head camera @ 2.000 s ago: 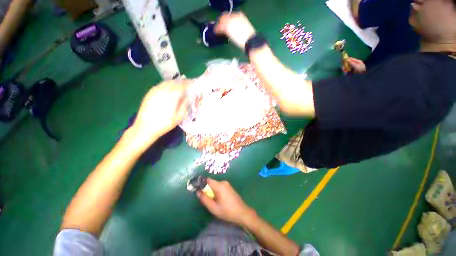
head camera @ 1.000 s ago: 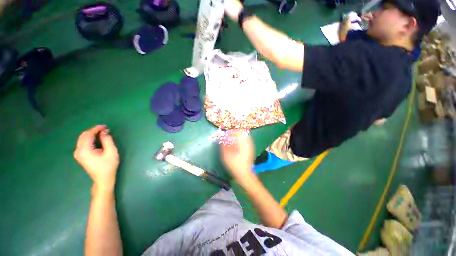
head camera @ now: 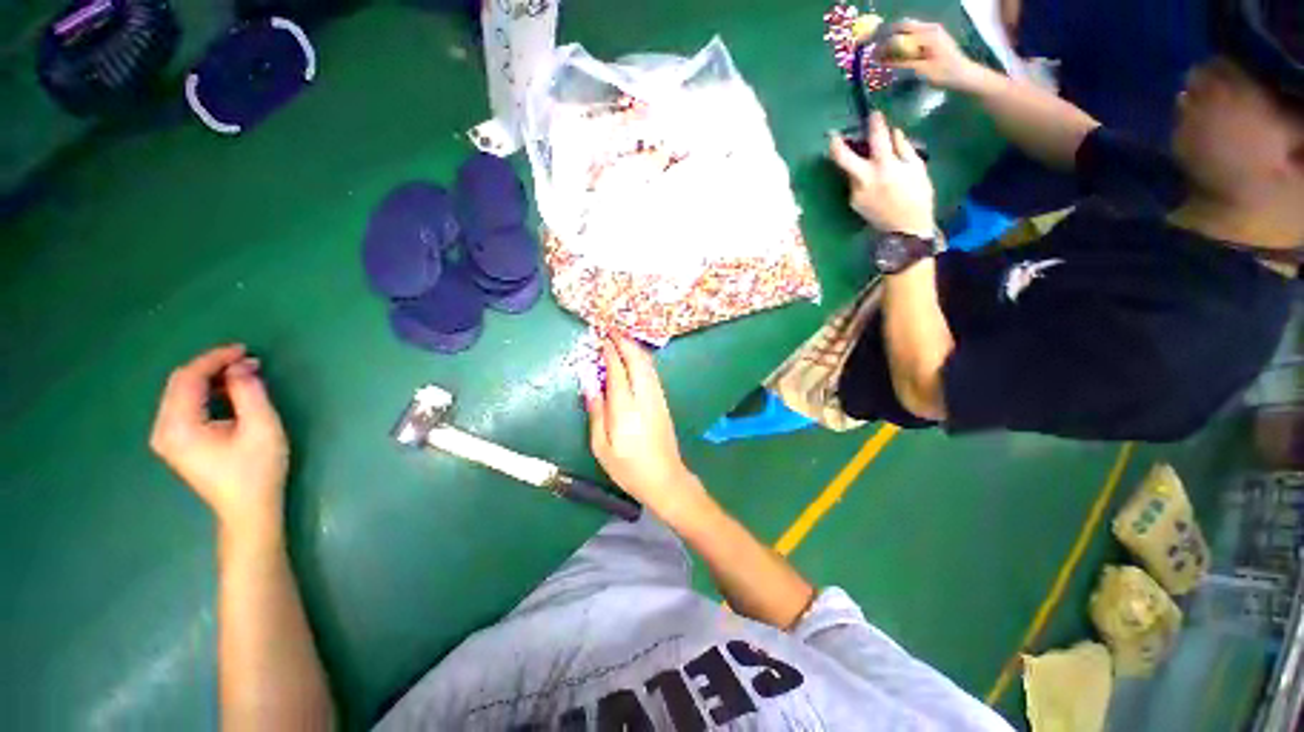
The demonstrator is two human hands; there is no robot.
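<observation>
My right hand [head camera: 636,422] is at the heap of small whitish and reddish pieces [head camera: 591,358] just below the clear plastic bag [head camera: 672,186]; its fingertips touch the heap, and whether they grip a piece cannot be told. My left hand [head camera: 226,432] is raised at the left with thumb and fingers curled nearly together; something tiny and dark may be between them, unclear. The hammer [head camera: 494,455] lies between my hands, head to the upper left, dark grip end by my shirt. Smooth navy cover discs [head camera: 408,240] lie in a loose pile left of the bag.
An oval navy piece with pale edging [head camera: 252,75] and a dark ribbed housing [head camera: 107,55] lie at the upper left. A pale metal upright [head camera: 518,65] stands behind the bag. A person in a dark shirt [head camera: 1087,308] works at the right with a hammer. Sacks [head camera: 1137,618] lie lower right.
The hammer, held in my right hand two seconds ago, lies on the green surface. My left hand has left the bag area for the left side. The neighbour's hands have come together at the upper right.
</observation>
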